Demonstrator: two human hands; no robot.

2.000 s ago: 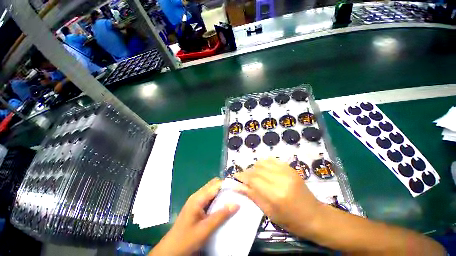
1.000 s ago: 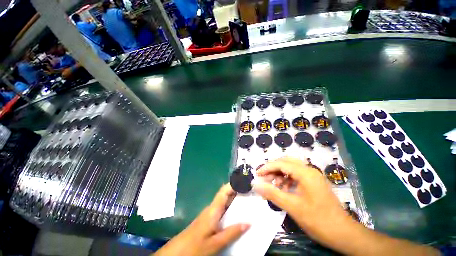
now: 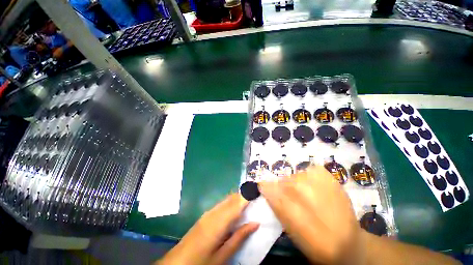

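A clear blister tray (image 3: 390, 199) holds rows of round display modules. The top and third rows are matte black; the second and fourth rows show orange-gold patches (image 3: 362, 174). My left hand (image 3: 215, 230) grips a white sticker sheet (image 3: 259, 235) over the tray's lower left. A black adhesive sticker (image 3: 250, 190) shows at the sheet's upper end, by my left fingertips. My right hand (image 3: 316, 212) is over the fourth row, fingertips beside that sticker; it is blurred, and whether it holds anything is hidden. My hands and the sheet cover much of the lower rows.
Stacked blister trays (image 3: 78, 155) stand at the left. Plain white backing sheets (image 3: 168, 165) lie beside them. Sticker sheets with black discs (image 3: 426, 150) lie fanned at the right. A green conveyor belt (image 3: 218, 67) runs behind, with a slanted post (image 3: 85, 46) at the left.
The view has shifted downward. My right hand has moved from the sheet's end, away and back beside it. A black sticker now shows at the sheet's end, where a larger dark disc was seen before.
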